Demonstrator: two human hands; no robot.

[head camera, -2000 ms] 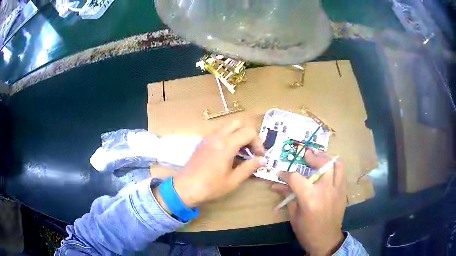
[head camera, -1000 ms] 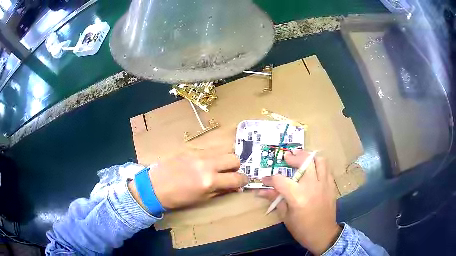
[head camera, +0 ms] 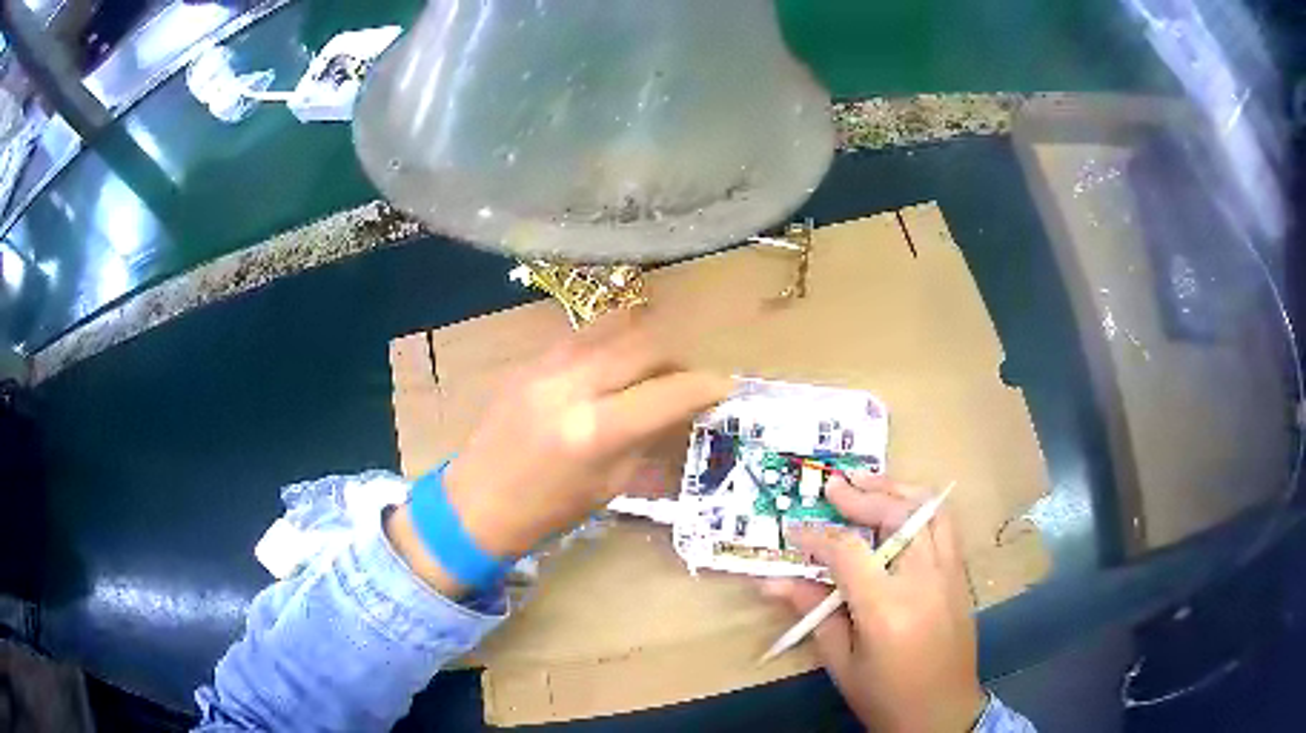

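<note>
The open white power strip housing [head camera: 705, 550] lies on the cardboard sheet [head camera: 917, 344]. Inside it are a green circuit board [head camera: 785, 487], a dark block on the left and a gold strip along the near edge. A white cable enters its left side. My right hand [head camera: 895, 594] holds a white pointed stick [head camera: 917, 524] slanting across the fingers, with fingertips on the housing's near right part. My left hand [head camera: 573, 430] is blurred, over the housing's upper left edge; whether its fingers hold anything cannot be told.
A heap of brass contact strips [head camera: 584, 291] lies at the cardboard's far edge, with another strip [head camera: 799, 265] to its right. A cloudy hood [head camera: 595, 129] hangs above. A plastic-wrapped bundle [head camera: 337, 516] lies left. A white unit [head camera: 344, 72] sits on the green conveyor. A cardboard tray [head camera: 1146, 358] is right.
My left hand has moved from the housing's near left corner up to its far left side. The gold strip beyond the housing and the green wire across it no longer show. My right hand stays on the housing.
</note>
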